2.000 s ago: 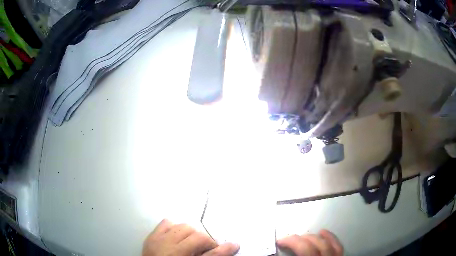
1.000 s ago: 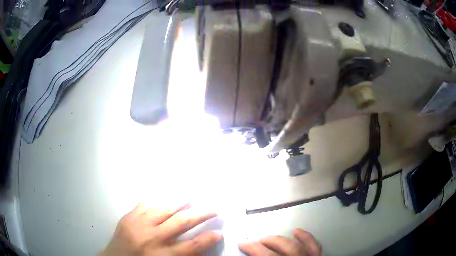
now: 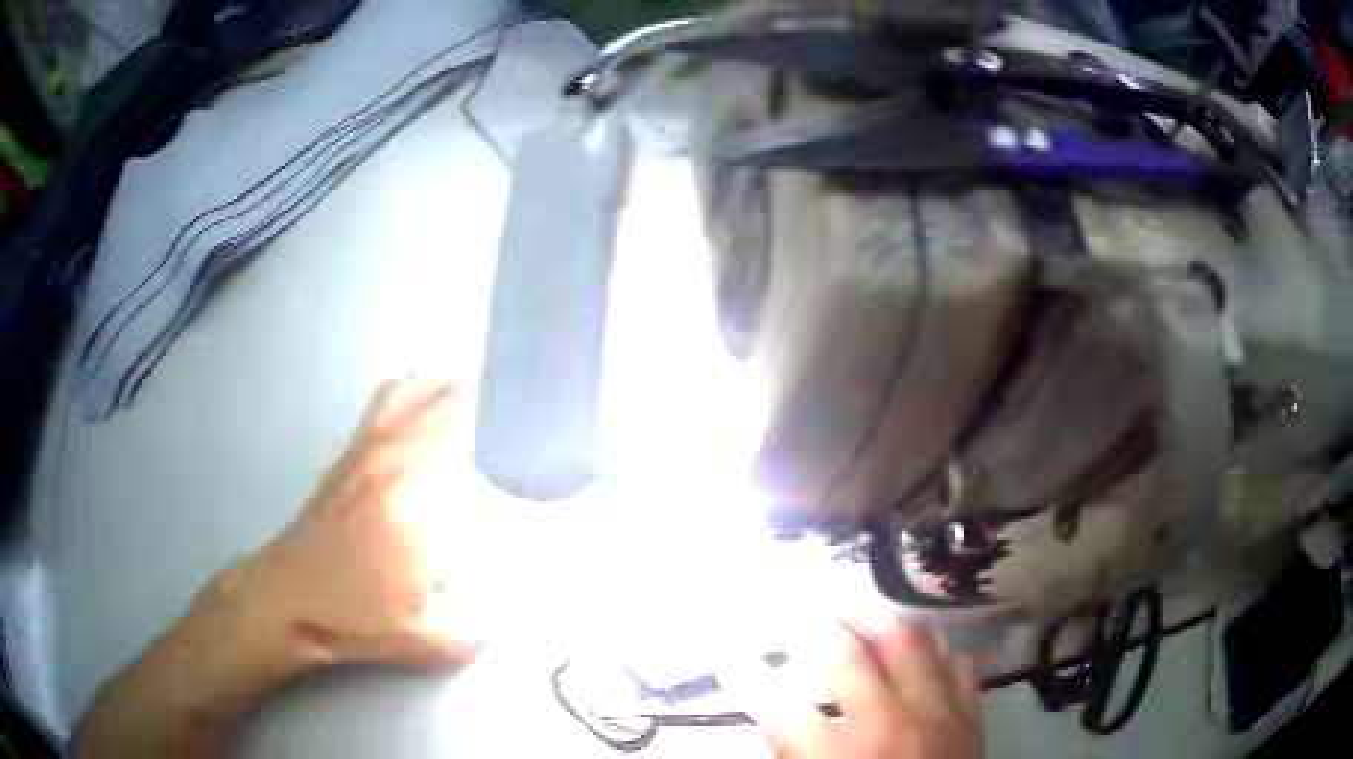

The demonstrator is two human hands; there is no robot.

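Note:
My left hand (image 3: 349, 549) is spread on the white table (image 3: 163, 549), left of the long grey rounded bar; its fingertips wash out in the lamp glare and I see nothing held. My right hand (image 3: 898, 690) is low, just under the machine head (image 3: 890, 341), partly blurred. A pale item with dark outlines and a rounded left end (image 3: 608, 700) lies between the hands; its right end meets my right fingers, and glare hides its full shape. I cannot tell whether they grip it. The needle area is mostly lost in glare.
Stacked grey panels (image 3: 252, 208) lie upper left beside dark fabric (image 3: 89, 163). The grey bar (image 3: 549, 326) stands left of the head. Purple-handled snips (image 3: 1098, 148) lie on the head. Black scissors (image 3: 1120, 660) and a phone (image 3: 1279, 645) are at right.
The view has shifted, and the machine head sits lower in it. My left hand has moved up and away from my right. My right hand is now close under the head. The outlined item now shows.

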